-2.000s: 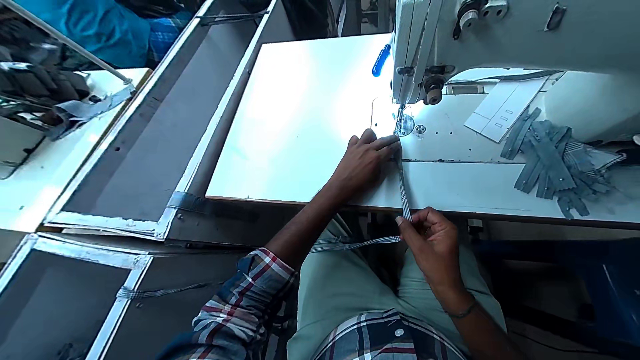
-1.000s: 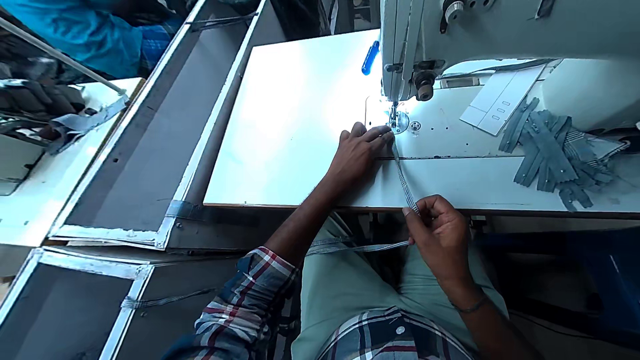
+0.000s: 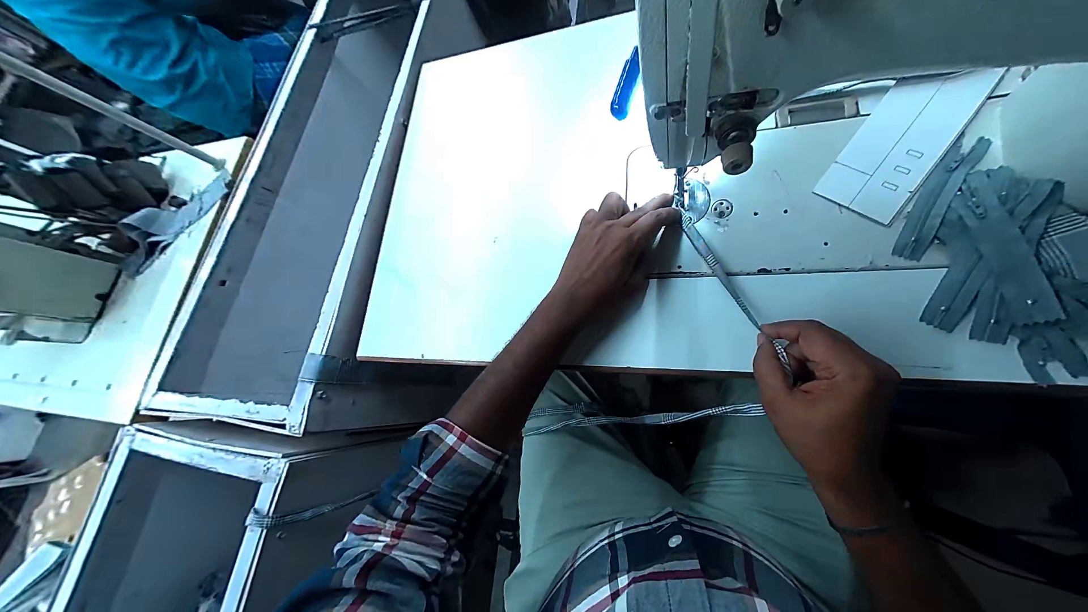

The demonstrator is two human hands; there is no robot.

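Observation:
A narrow striped fabric strip runs from under the needle area of a sewing machine toward me. My left hand lies on the white table with its fingertips at the strip, close beside the presser foot. My right hand pinches the strip between thumb and fingers at the table's front edge, holding it stretched. From there the strip's other part trails left across my lap. Whether the left fingers grip the strip or only press on it is hard to see.
A blue-handled tool lies left of the machine head. To the right are a white marked card and a pile of grey zippers. Metal-framed grey bins stand at the left, with a co-worker's blue sleeve beyond.
My right hand has moved a little to the right along with the strip, which now slants outward from the needle. My left hand stays beside the presser foot.

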